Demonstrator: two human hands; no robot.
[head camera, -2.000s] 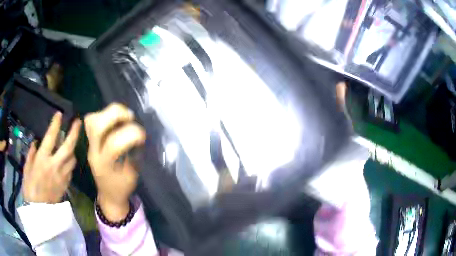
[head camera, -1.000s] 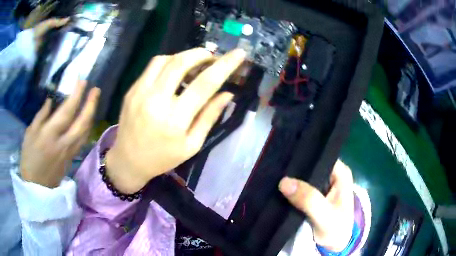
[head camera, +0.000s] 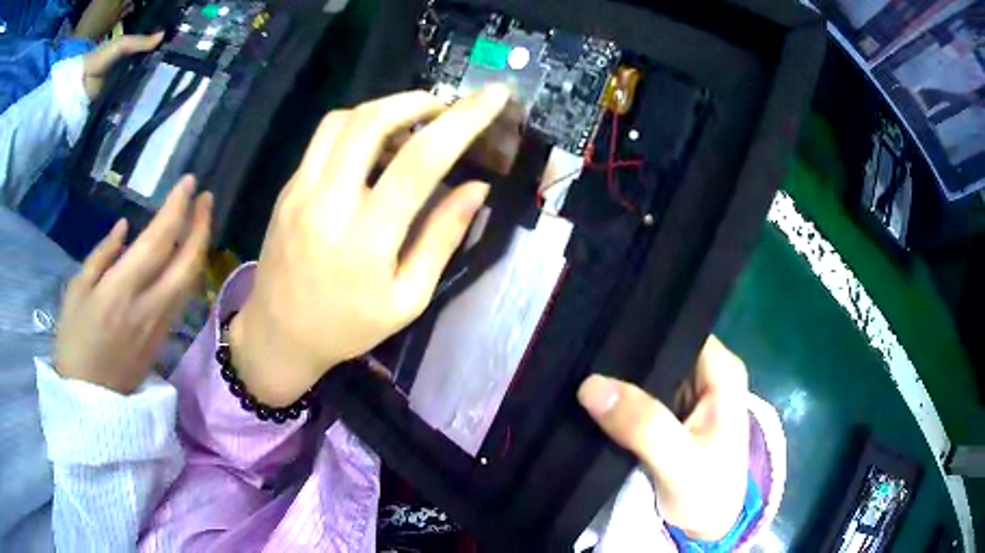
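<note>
A black foam tray is held up, tilted, in front of me, with an opened tablet inside. The circuit board with a green label and a white round sticker is at its top. An orange patch and thin red wires are beside it. The silvery battery is below. My left hand is over the tablet, fingers apart, index fingertip at the board's metal shield, covering part of the battery. My right hand grips the tray's lower right edge, thumb on top.
At the left, a neighbouring person's hand is near another tablet in a black tray. Another hand touches that tablet's far edge. A green surface with a pale rail is at the right, with further tablets in trays.
The tray was swung upright from a blurred tilt, and my left hand came over the board. In the last second tray and hands shifted slightly left; the left fingertip stays near the shield.
</note>
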